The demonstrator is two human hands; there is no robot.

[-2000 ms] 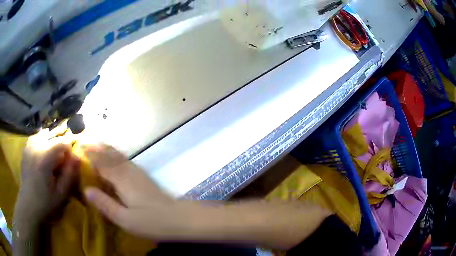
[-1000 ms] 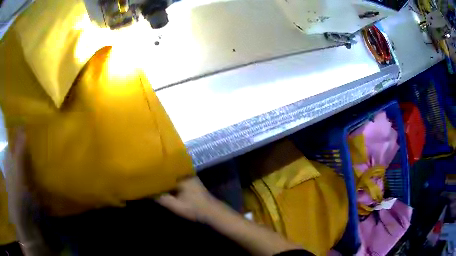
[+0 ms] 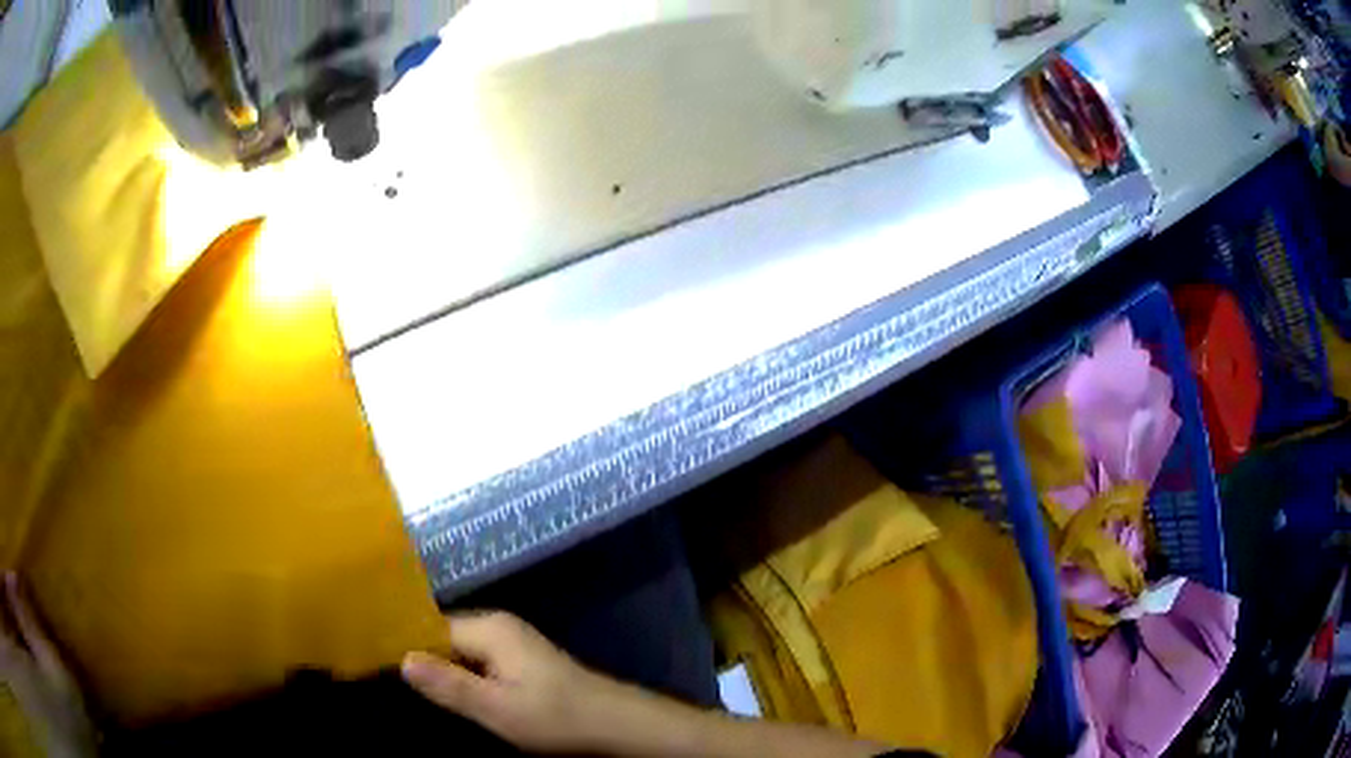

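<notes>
A wide mustard-yellow cloth panel (image 3: 245, 518) lies at the left, spread from the lit needle area down over the table's front edge. A lighter yellow flap (image 3: 97, 222) lies folded at its upper left. My right hand (image 3: 496, 674) grips the panel's lower right corner between thumb and fingers. My left hand (image 3: 37, 666) is at the lower left edge of the picture, partly cut off, against the panel's left side; its fingertips' hold is unclear. The presser foot and needle area (image 3: 267, 148) is above the cloth, mostly lost in the lamp's glare.
A measuring tape strip (image 3: 741, 400) runs along the table's front edge. Orange-red coils (image 3: 1077, 116) and a small metal tool (image 3: 948, 113) lie farther right. Below are folded yellow pieces (image 3: 933, 637) and a blue crate (image 3: 1045, 592) with a pink bundle (image 3: 1119, 407). Something red (image 3: 1218, 378) stands behind.
Both hands have gone from the needle area to the panel's lower part, and the panel now lies spread out. Since one second ago, the panel and hands appear lower and farther left as the view shifted.
</notes>
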